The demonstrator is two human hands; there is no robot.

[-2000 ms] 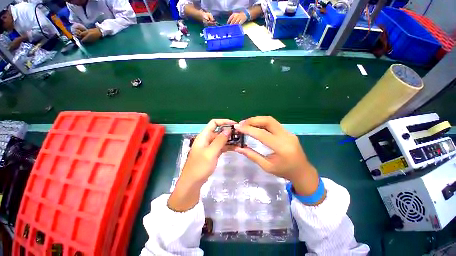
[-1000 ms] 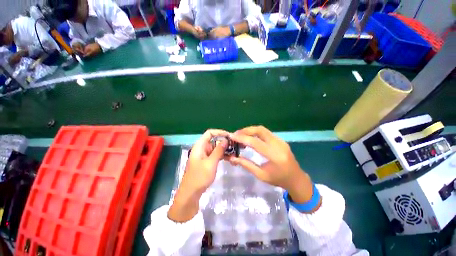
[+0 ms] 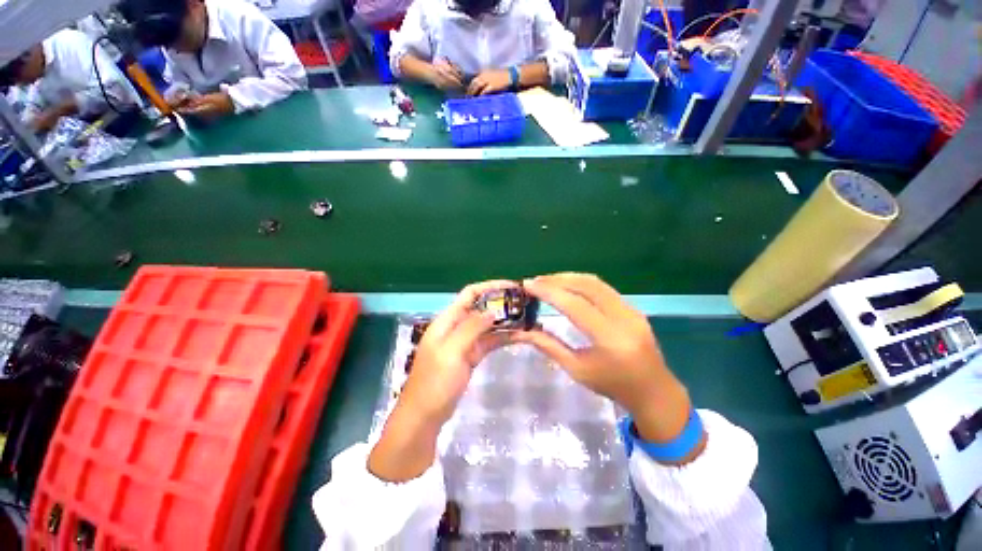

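Observation:
A small electronic module (image 3: 506,307), dark with gold and silvery marks, is held between both hands above the far edge of the blister tray. My left hand (image 3: 444,361) grips its left side with thumb and fingers. My right hand (image 3: 608,339) holds its right side between thumb and fingertips, with a blue band on the wrist. The clear blister tray (image 3: 538,431) lies flat below the hands, shiny with glare. A few dark units show along its near edge and at its far left corner. The fingers hide part of the module.
Red turnover trays (image 3: 172,398) are stacked and tilted at left. At right are a pale yellow roll (image 3: 813,248), a tape dispenser (image 3: 872,339) and a fan-vented box (image 3: 899,457). Small parts (image 3: 321,208) lie on the green belt (image 3: 452,231). People in white sit beyond, near a blue bin (image 3: 485,118).
The module is turned in the fingers so its gold-marked face shows more. Both hands stay on it. The small parts on the belt have shifted slightly right in view.

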